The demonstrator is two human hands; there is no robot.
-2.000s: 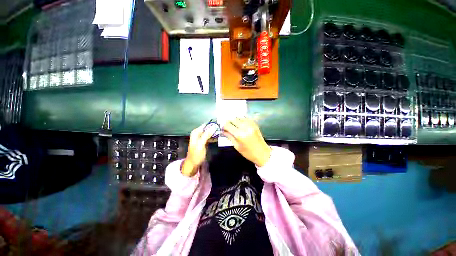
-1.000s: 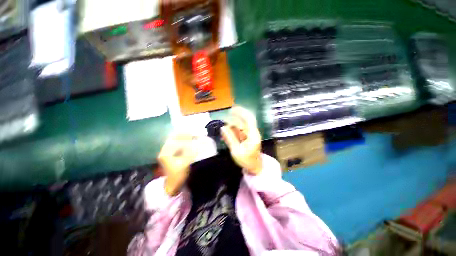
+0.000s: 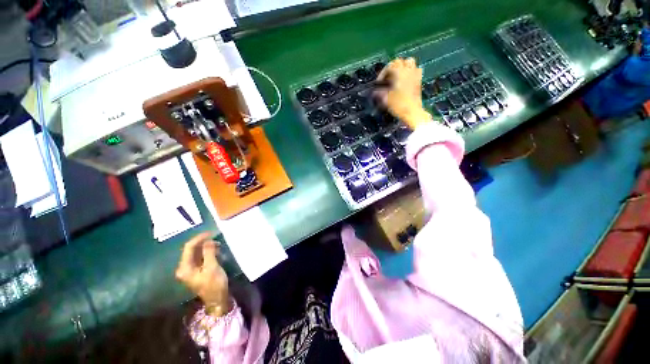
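My right hand [image 3: 403, 89] reaches over the upper right of a clear blister tray [image 3: 356, 207] with rows of black round parts [image 3: 344, 162]. Its fingertips are closed around a dark, blurred round part [image 3: 382, 94]. My left hand [image 3: 203, 269] is raised at the bench edge, left of a white paper strip [image 3: 253, 242], fingers curled. Whether it holds anything is unclear. The toggle-clamp fixture stands on an orange-brown base [image 3: 271, 167], its red handle [image 3: 222, 162] slanting down. A small black piece [image 3: 247, 182] sits at the clamp's front.
A white control box [image 3: 107, 106] stands behind the fixture. A record sheet [image 3: 167, 202] with dark pen-like items lies left of it. More part trays [image 3: 470, 92] [image 3: 538, 57] lie farther right. A cardboard box [image 3: 403, 219] is below the bench edge.
The view has turned to the right. My hands have parted: the right one has moved from in front of the fixture to over the tray, the left one stays near the bench edge.
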